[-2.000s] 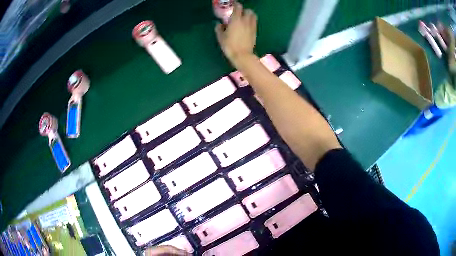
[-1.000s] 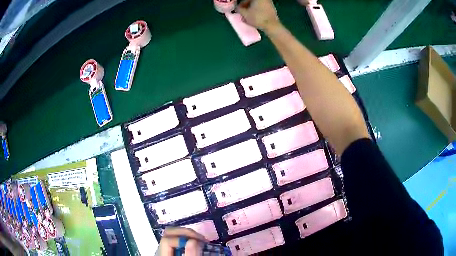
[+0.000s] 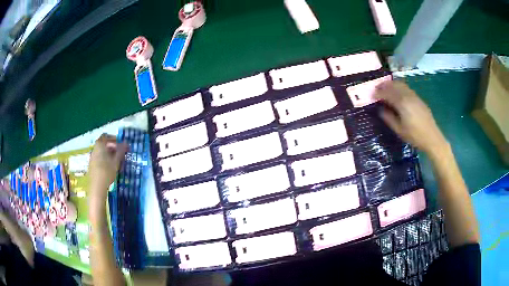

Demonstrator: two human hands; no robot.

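Pale-pink handle covers (image 3: 254,149) lie in rows in a black blister tray (image 3: 385,151), with some bare pockets in its right column. My right hand (image 3: 410,111) is at that column, its fingers closed on the right end of a handle cover (image 3: 363,92) in the second row; the fingertips are blurred. My left hand (image 3: 106,159) is left of the blister tray, gripping the upper end of a long dark-blue slotted tray (image 3: 131,195), which is blurred.
Open fans with blue insides (image 3: 146,84) and closed fan handles (image 3: 302,15) lie on the green surface behind. Grouped open fans (image 3: 42,190) lie on a yellow-green mat at left, near another person's arm (image 3: 19,234). A metal post (image 3: 427,33) and cardboard box (image 3: 494,106) are at right.
My right hand has come back from the fan at the top to the covers. My left hand has moved left and up with the slotted tray. The view has shifted.
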